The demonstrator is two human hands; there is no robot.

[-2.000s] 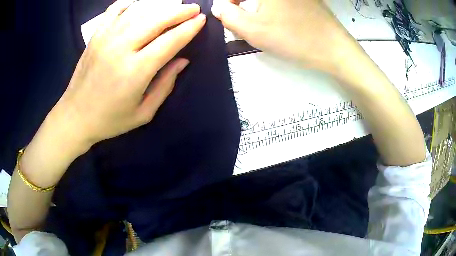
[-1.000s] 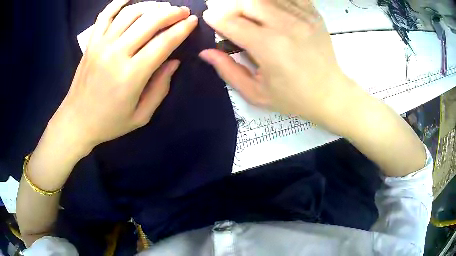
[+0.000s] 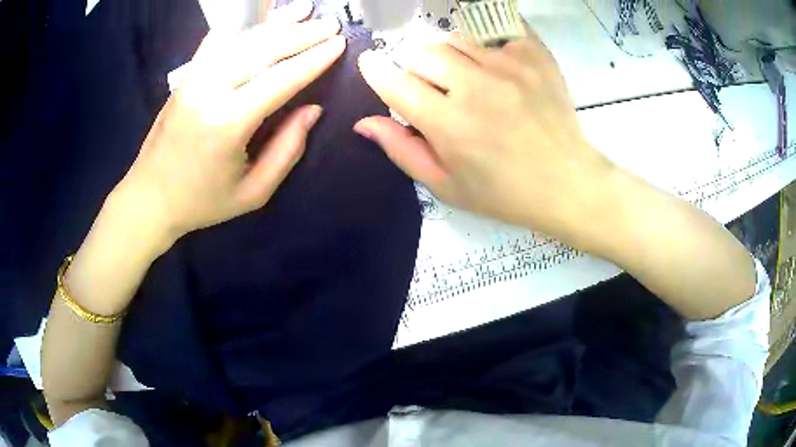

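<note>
Dark navy cloth [image 3: 305, 262] covers the left and middle of the white table and hangs towards my lap. My left hand [image 3: 231, 131] lies flat on the cloth, fingers pointing up and right, thumb apart, holding nothing that I can see. My right hand [image 3: 489, 131] is at the cloth's right edge, palm down, fingertips on or just over the cloth and thumb apart. The metal presser foot area [image 3: 371, 35] shows at the top centre just beyond both hands' fingertips, washed out by bright light. The needle cannot be made out.
A printed ruler scale [image 3: 497, 257] runs along the near table edge. Black thread scraps [image 3: 698, 61] lie at the upper right, beside a thin dark-reddish tool [image 3: 780, 105]. A ribbed beige part [image 3: 490, 21] stands above my right hand. A white piece [image 3: 179, 77] shows beside my left hand.
The view has shifted so more of the machine shows at the top. My right hand has turned flatter, with its thumb spread away from the fingers. My left hand keeps nearly the same pose.
</note>
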